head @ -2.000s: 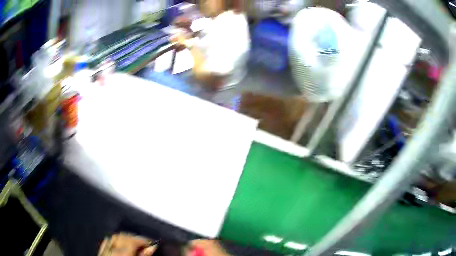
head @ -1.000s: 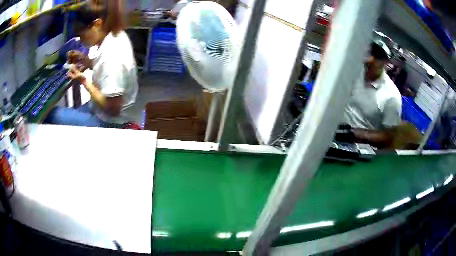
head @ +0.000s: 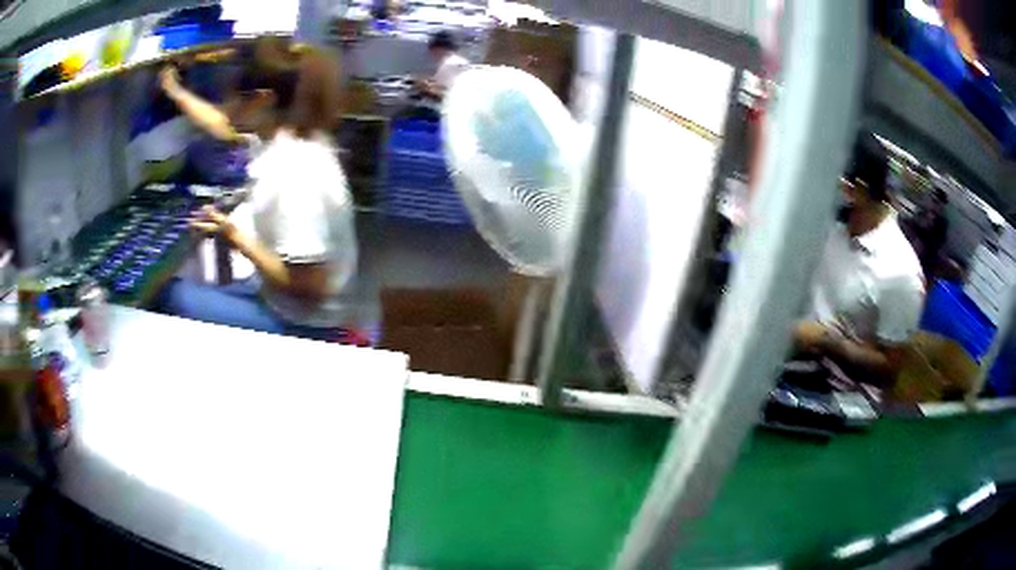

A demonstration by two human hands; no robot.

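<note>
Neither my left hand nor my right hand is in the picture. Nearest in front of me lies a white tabletop (head: 245,445), bright with glare. Its right edge meets a green conveyor belt (head: 535,490). A black curved edge (head: 78,529) shows at the lower left. A red-and-white item, possibly a labelled bottle (head: 51,399), stands at the table's left edge, blurred. A pale can or bottle (head: 94,323) stands behind it at the table's far left corner.
A grey slanted post (head: 741,301) crosses the belt on the right. A white fan (head: 513,167) stands behind the belt, beside another upright post (head: 590,223). A seated person (head: 301,223) works at the left; another person (head: 875,278) works at the right. A cardboard box (head: 440,331) lies behind the belt.
Since the earliest frame the view has swung right, and both hands have left the picture. Since one second ago the scene has shifted right and down. The left person has raised one arm.
</note>
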